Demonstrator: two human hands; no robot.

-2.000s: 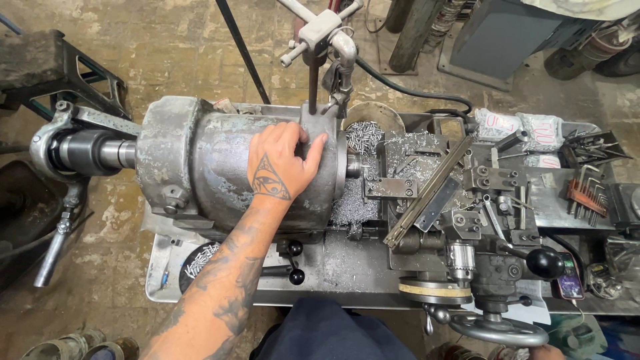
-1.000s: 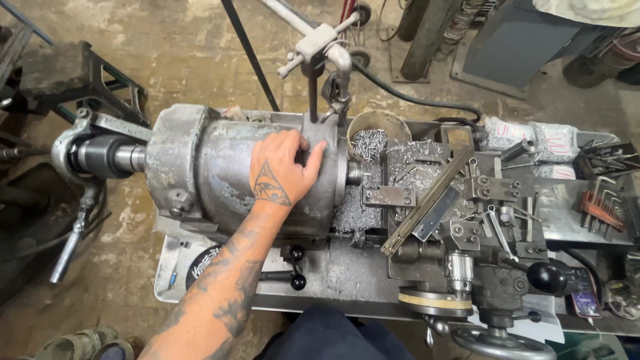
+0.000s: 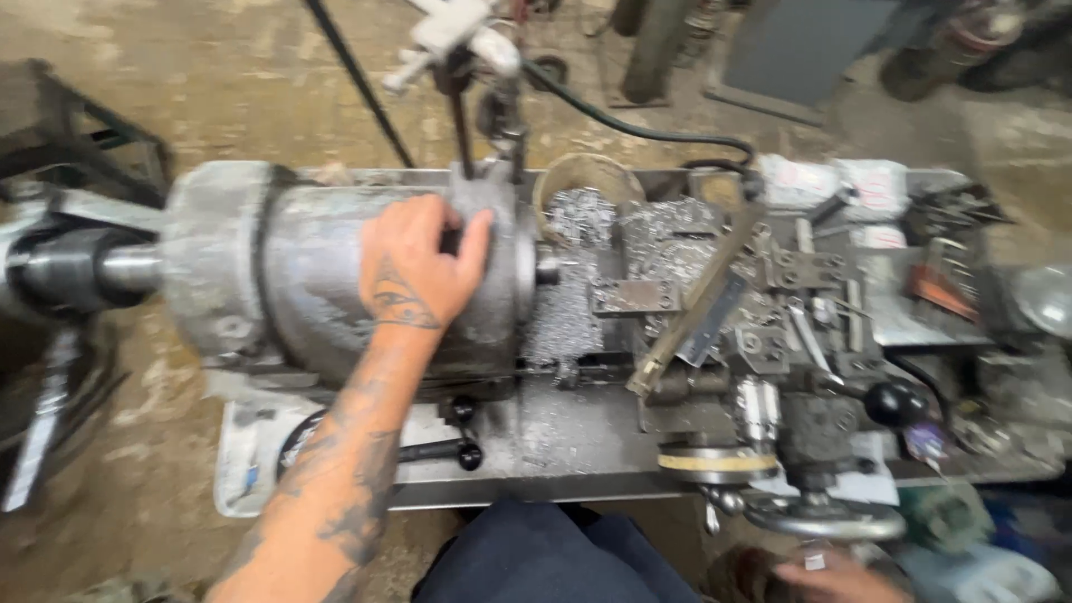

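My left hand (image 3: 423,260) rests on the grey cast headstock (image 3: 335,268) of a metal lathe, thumb apart from the curled fingers; whether it grips anything underneath cannot be told. Just right of it, the spindle nose (image 3: 546,269) faces the tool slide, among heaps of metal chips (image 3: 563,322). At the bottom right my right hand (image 3: 825,578) is blurred, just below the handwheel (image 3: 825,517); its grip is unclear. A black ball-ended lever (image 3: 444,450) sits below the headstock. A long metal bar (image 3: 699,293) lies aslant over the slide.
A round tub (image 3: 590,172) of small metal pieces stands behind the spindle. Bagged parts (image 3: 796,180), hex keys in an orange holder (image 3: 942,289) and a black ball knob (image 3: 896,404) are at the right. A lever arm (image 3: 42,419) hangs at the far left.
My right hand has come into view at the bottom right, by the handwheel. My left hand stays on the headstock. The view has shifted slightly and is blurred.
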